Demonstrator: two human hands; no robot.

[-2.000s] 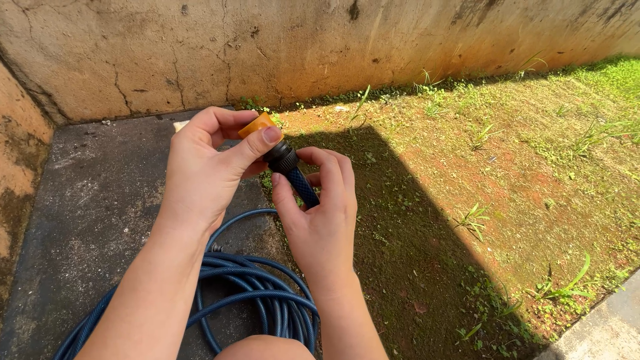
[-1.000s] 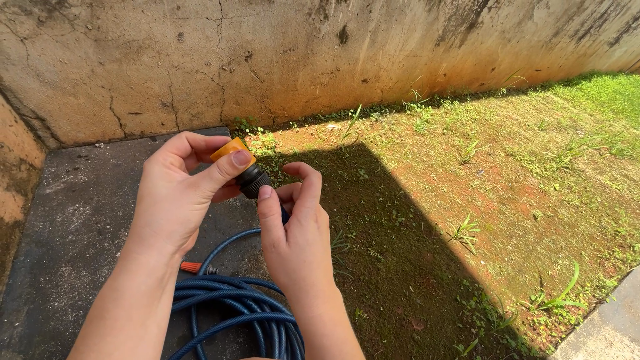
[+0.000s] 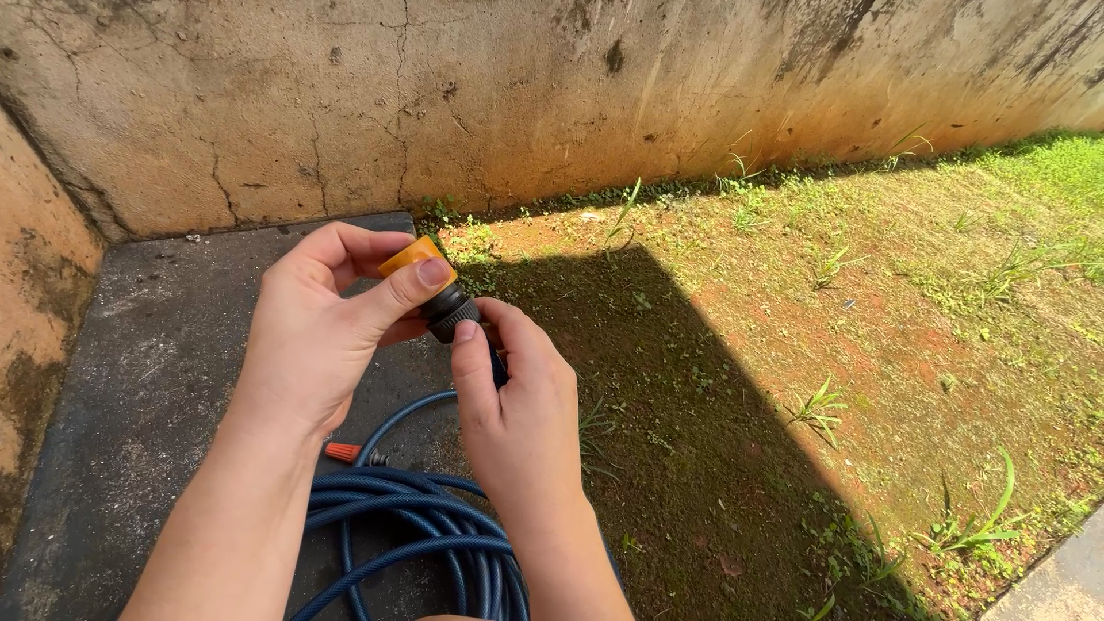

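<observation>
A hose connector [image 3: 446,308] with a yellow-orange end and a black ribbed collar is held up between both hands. My left hand [image 3: 332,319] pinches its yellow-orange part between thumb and fingers. The thumb and fingers of my right hand [image 3: 517,388] grip the black ribbed collar, where the dark blue hose end [image 3: 498,366] comes out below; the palm side is partly hidden. Under the hands, a coiled blue garden hose [image 3: 414,509] lies on the dark slab. Beside the coil is an orange nozzle [image 3: 343,452] with a grey-black part.
A cracked, stained wall [image 3: 517,103] runs behind, and another wall [image 3: 43,302] stands at the left. The dark concrete slab [image 3: 155,362] meets mossy ground with weeds [image 3: 819,410]. A pale concrete edge [image 3: 1056,573] crosses the lower right corner.
The right hand has moved up from the hose just below the connector to its ribbed collar. The orange nozzle, not visible two seconds ago, shows beside the coil.
</observation>
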